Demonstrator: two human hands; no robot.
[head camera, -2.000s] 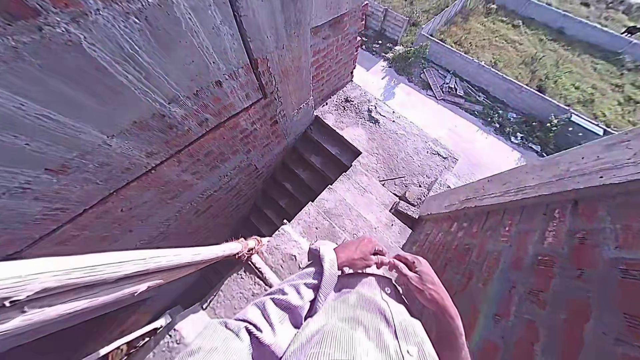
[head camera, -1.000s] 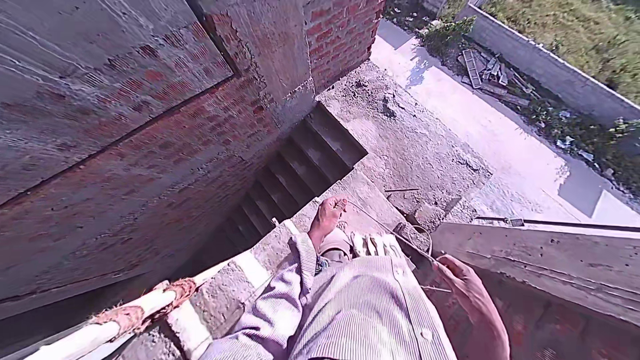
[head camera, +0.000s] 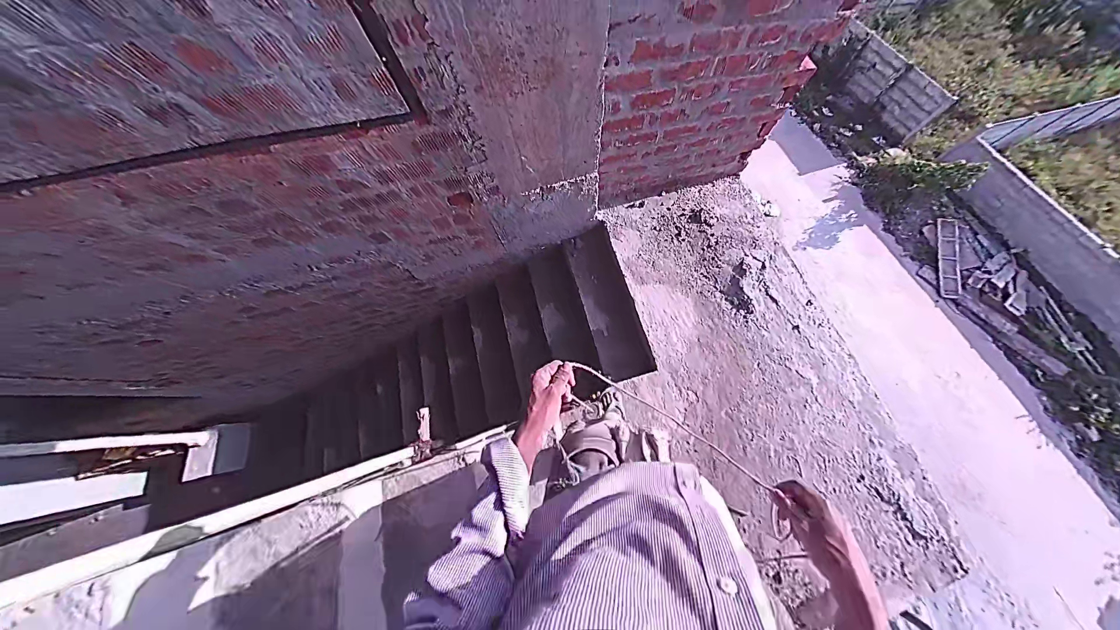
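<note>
My left hand (head camera: 549, 394) is closed on one end of a thin pale cord (head camera: 678, 424), out in front of my striped shirt (head camera: 630, 551). From there the cord runs slackly down to the right, into my right hand (head camera: 801, 507), whose fingers are closed on it. A short loop of cord hangs below the right hand, and another length hangs below the left one. Part of a foot (head camera: 595, 442) shows beyond the shirt's hem, beside the left forearm.
Dark concrete steps (head camera: 499, 337) descend along a brick wall (head camera: 332, 236) at left. A pale pole (head camera: 262, 503) lies along the stair edge. Rough concrete (head camera: 726, 324) extends at right, above a pale path (head camera: 927, 350). Planks and a ladder-like frame (head camera: 948, 258) lie beyond.
My hands were close together two seconds ago, then apart with the cord between them, as they are now. The view has swung.
</note>
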